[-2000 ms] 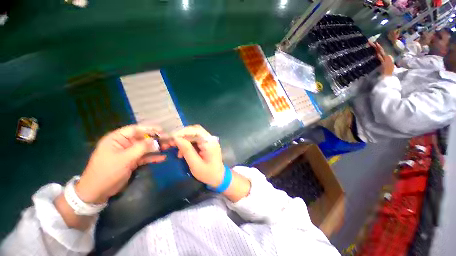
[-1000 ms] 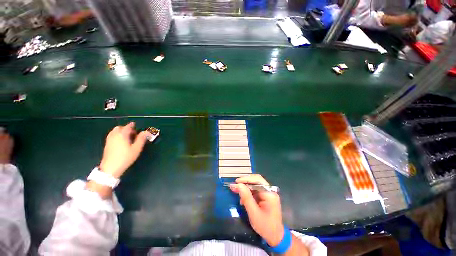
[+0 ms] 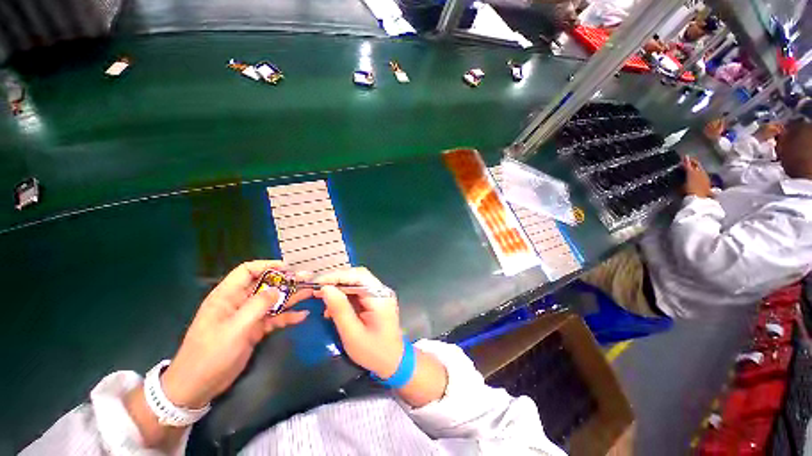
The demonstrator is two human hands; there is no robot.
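My left hand (image 3: 233, 319) holds a small electronic module (image 3: 274, 290) with a black edge and gold parts between thumb and fingers. My right hand (image 3: 367, 322) grips a slim pen-shaped tool (image 3: 352, 289), its dark tip at the module's right side. The beige die-cut sheet (image 3: 307, 223), divided by dark lines, lies just beyond my hands. Its blue liner (image 3: 307, 338) shows below them, with a small white piece (image 3: 333, 349) on it.
An orange film sheet (image 3: 485, 209), a second beige sheet (image 3: 550, 245) and clear plastic (image 3: 539, 191) lie right. Modules (image 3: 364, 77) lie on the green belt (image 3: 294, 116). A worker (image 3: 739, 236) touches a black tray (image 3: 619, 160). A cardboard box (image 3: 614, 392) stands at lower right.
A second ago my left hand was at a module on the bench to the left; now it holds a module beside my right hand and the tool. The view has turned right.
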